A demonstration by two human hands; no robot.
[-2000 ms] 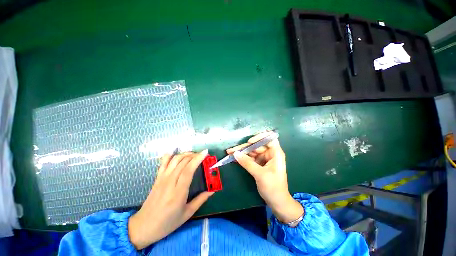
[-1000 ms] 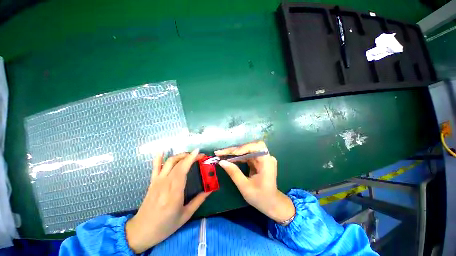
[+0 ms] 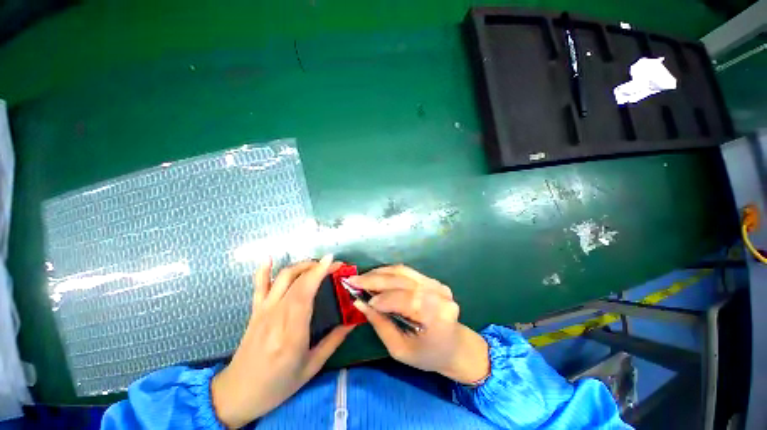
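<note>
The red plastic housing [image 3: 345, 312] stands near the bench's front edge, between my hands. My left hand [image 3: 282, 336] holds it from the left, with fingers at its top end and the thumb at its lower end; a dark area lies between palm and housing. My right hand [image 3: 416, 319] grips the tweezers [image 3: 362, 294], whose tips are on the upper part of the housing. My right fingers cover part of the housing's right side. Any small piece at the tips cannot be made out. The die-cut sheet [image 3: 177, 252] lies flat at the left, partly behind my left hand.
A black compartment tray [image 3: 526, 101] at the back right holds a dark pen-like stick [image 3: 576, 71] and crumpled white paper [image 3: 646, 81]. Whitish residue [image 3: 592, 235] marks the green bench top [image 3: 378, 109] at the right. White material [image 3: 10, 252] shows at the far left edge.
My right hand has turned and lowered, so the tweezers now slant down to the right from the housing. Its fingers have moved over the housing's right side. My left hand keeps its hold.
</note>
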